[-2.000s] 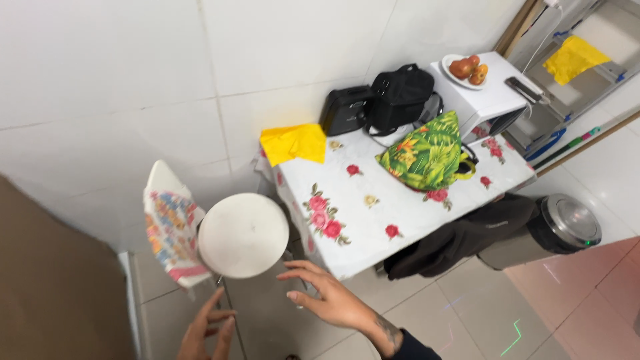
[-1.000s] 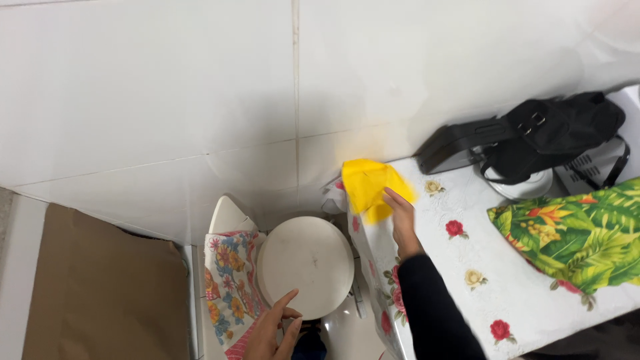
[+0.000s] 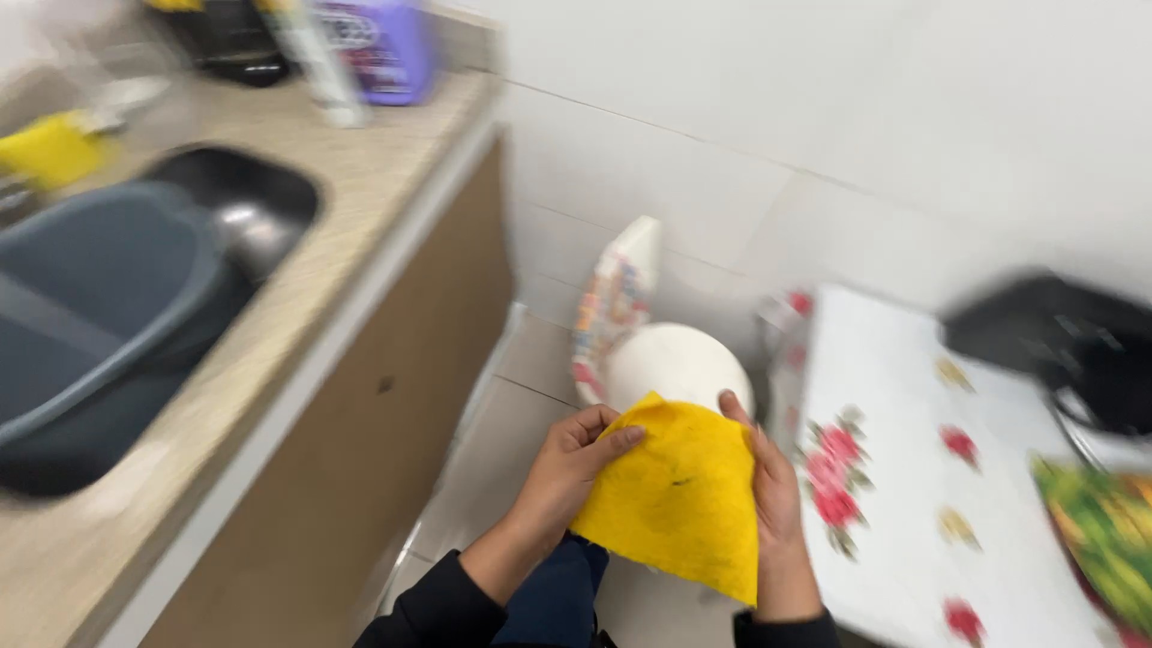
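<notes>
A yellow cloth [image 3: 679, 499] with small dark marks hangs spread between my two hands. My left hand [image 3: 562, 472] pinches its left edge, thumb on top. My right hand [image 3: 776, 486] holds the right edge, with the thumb raised at the upper corner. Below and behind the cloth is the round white lid of a bin [image 3: 679, 360], partly covered by it. A floral-printed item with a white top [image 3: 616, 310] stands beside the lid, against the wall.
At left, a countertop [image 3: 396, 171] has a sink [image 3: 261, 202] with a grey plastic basin [image 3: 108, 261], a purple bottle [image 3: 391, 54] and another yellow cloth [image 3: 54, 148]. At right, a flowered tablecloth [image 3: 891, 504] bears a black bag [image 3: 1098, 360] and a green leafy-print cloth [image 3: 1107, 531].
The yellow cloth lay on the table's corner, where my right hand reached it; now both hands hold it in front of me. The view has swung left to the counter and sink.
</notes>
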